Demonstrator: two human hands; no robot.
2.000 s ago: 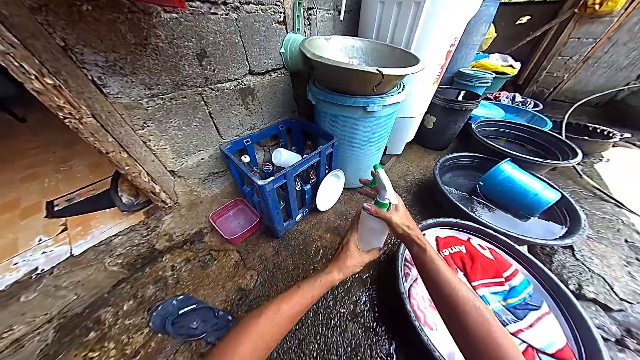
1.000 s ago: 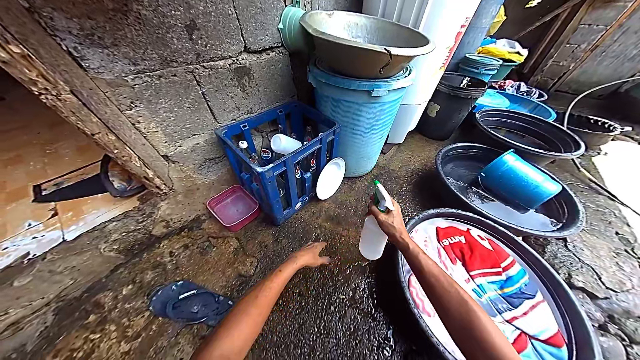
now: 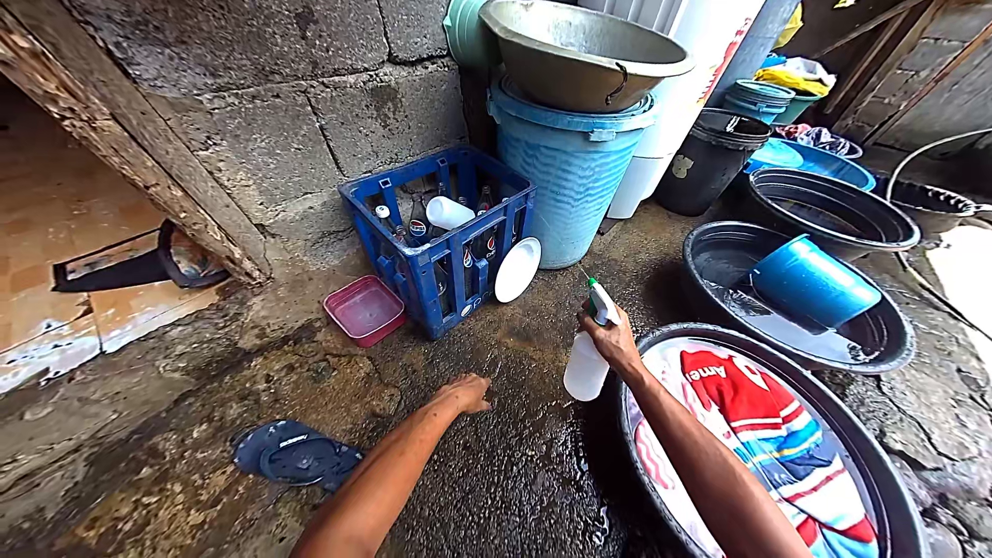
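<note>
My right hand [image 3: 611,335] grips a white spray bottle [image 3: 585,368] with a green nozzle by its neck and trigger, and a thin stream leaves the nozzle toward the blue bucket. Over the wet concrete floor, my left hand [image 3: 467,394] holds nothing visible, its fingers loosely bent. Beside my right forearm is a black basin [image 3: 899,496] of wet laundry, with a red, white and blue striped garment [image 3: 744,395] on top. A blue plastic crate [image 3: 438,263] with glass bottles and a white cup [image 3: 448,211] stands beyond my hands; a white lid [image 3: 518,270] leans on it.
A maroon square tub [image 3: 364,306] sits left of the crate. At lower left lies a dark flip-flop [image 3: 291,453]. A metal basin [image 3: 581,46] tops a blue bucket [image 3: 566,170]. On the right, another black basin [image 3: 701,294] holds water and a blue pail [image 3: 814,283]; more basins and a hose lie behind.
Two seconds ago both hands were on the spray bottle. My left hand has since let go and moved left, while my right hand still holds the bottle.
</note>
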